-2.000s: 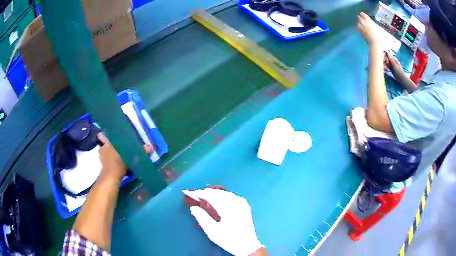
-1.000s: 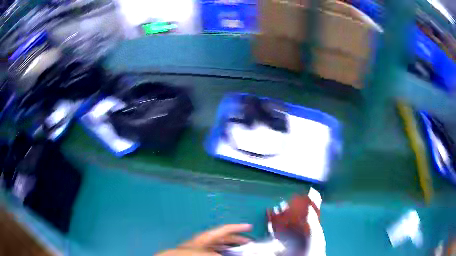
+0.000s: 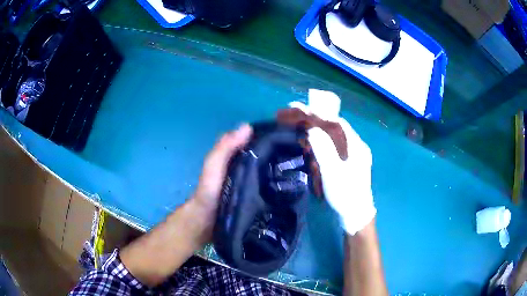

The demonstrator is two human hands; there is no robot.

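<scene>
A glossy black oval headphone dock (image 3: 263, 202) with two recesses is held upright above the bench's near edge. My bare left hand (image 3: 222, 167) grips its left side, and pale lettering shows near it. My right hand (image 3: 341, 167), in a white glove, holds a reddish-brown cloth (image 3: 329, 133) against the dock's upper right side. The right fingertips are partly hidden by the cloth and dock.
Black trays (image 3: 75, 75) stand tilted at the left, with a clear bag (image 3: 29, 92) in a hollow. A blue-rimmed tray (image 3: 427, 104) holds black headphones (image 3: 384, 29). A white bottle (image 3: 491, 219) stands right, a carton (image 3: 52, 214) lower left, a yellow strip (image 3: 518, 156) far right.
The view has swung left and down to the bench. The dock is now between my hands, and my left hand has taken hold of it. My right hand still has the cloth.
</scene>
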